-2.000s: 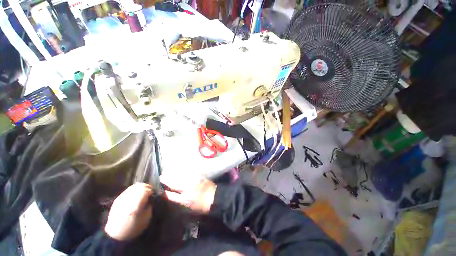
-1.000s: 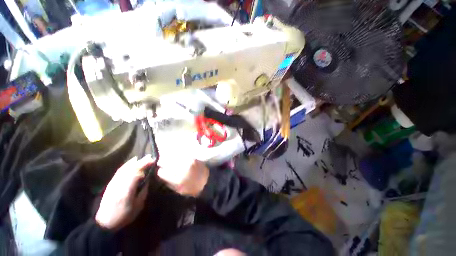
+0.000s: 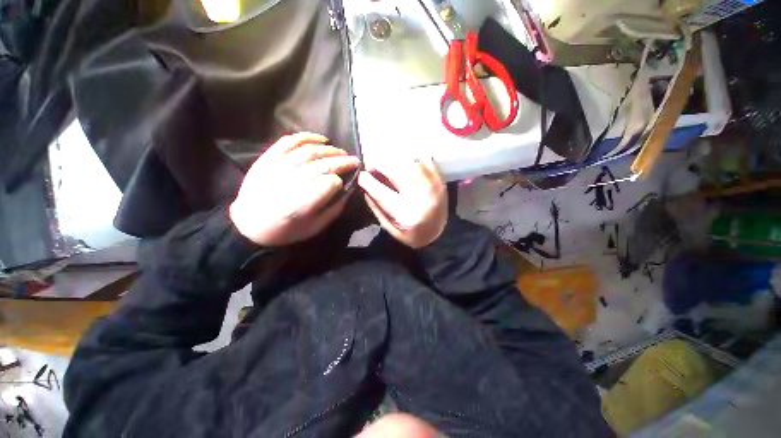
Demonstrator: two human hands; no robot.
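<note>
The dark leather-like panel (image 3: 223, 103) lies in shiny folds on the white table, left of centre. Its long straight edge runs from the top of the view down to my hands. My left hand (image 3: 295, 190) holds the panel edge between thumb and fingers at its lower end. My right hand (image 3: 407, 201) is close beside it, its fingertips at the same edge; the exact grip is partly hidden. Small metal parts of the sewing machine (image 3: 334, 15) show at the top of the edge.
Red-handled scissors (image 3: 479, 94) lie on the white table (image 3: 402, 128) right of the edge, beside a black material strip (image 3: 548, 94). A pink slim tool (image 3: 538, 43) lies at the strip's top. My lap is below. Black scraps lie on the floor (image 3: 582, 201) at right.
The view has tilted down, so the machine head and most of the fan have left the picture and my lap shows. My hands stay together at the panel edge.
</note>
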